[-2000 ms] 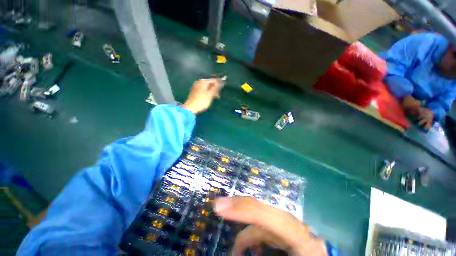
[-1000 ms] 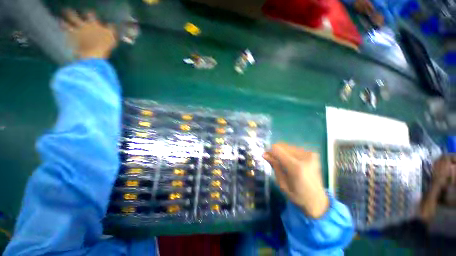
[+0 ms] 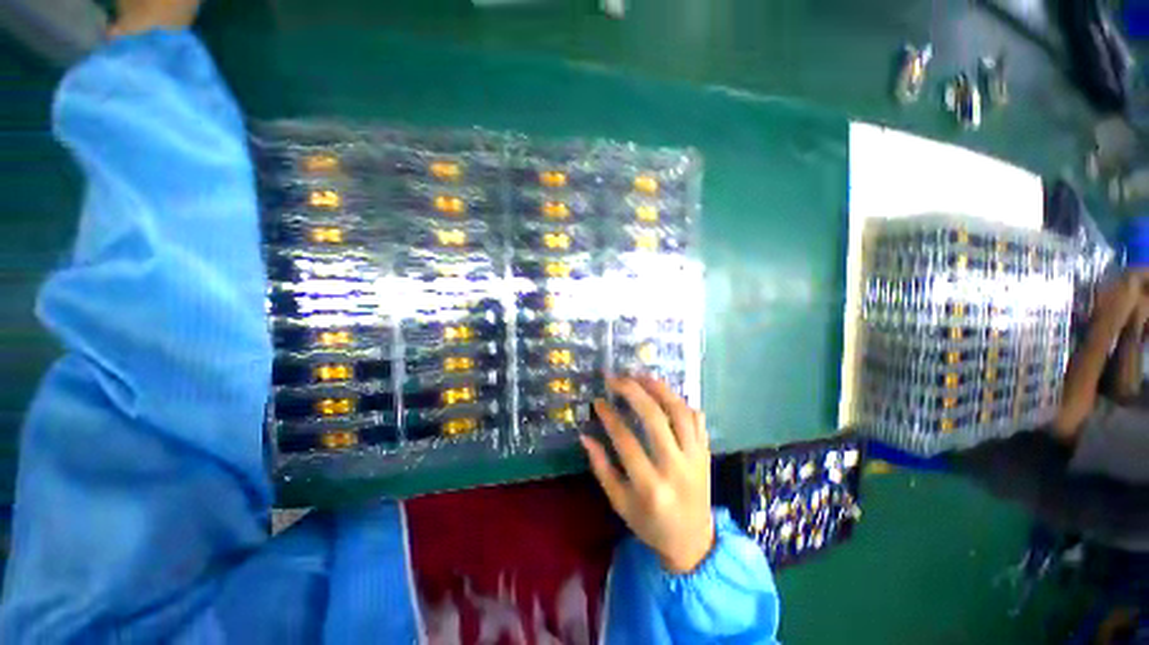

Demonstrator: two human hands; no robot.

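Observation:
A clear shiny blister tray [image 3: 507, 435] with rows of black-and-orange parts lies on the green surface [image 3: 775, 202] directly before me. Glare crosses its middle. My right hand [image 3: 655, 473] is over the tray's lower right part, palm down, fingers spread at the pockets; no held part shows. My left hand [image 3: 158, 13] is at the top left, mostly cut off by the picture's edge beside a grey post. Its fingers are hidden, so I cannot tell whether it holds anything.
Stacked blister trays [image 3: 970, 340] lie on a white sheet [image 3: 939, 170] at the right. Several part-built units [image 3: 964, 101] lie at the upper right. A dark tray of small shiny pieces [image 3: 803, 500] is beyond my right sleeve. Another person's hand [image 3: 1109, 330] is at the right edge.
The view has tilted down, so the tray sits higher in it. My right hand has moved from the tray's right edge onto its lower right part and its fingers have spread. My left hand is now mostly out of view.

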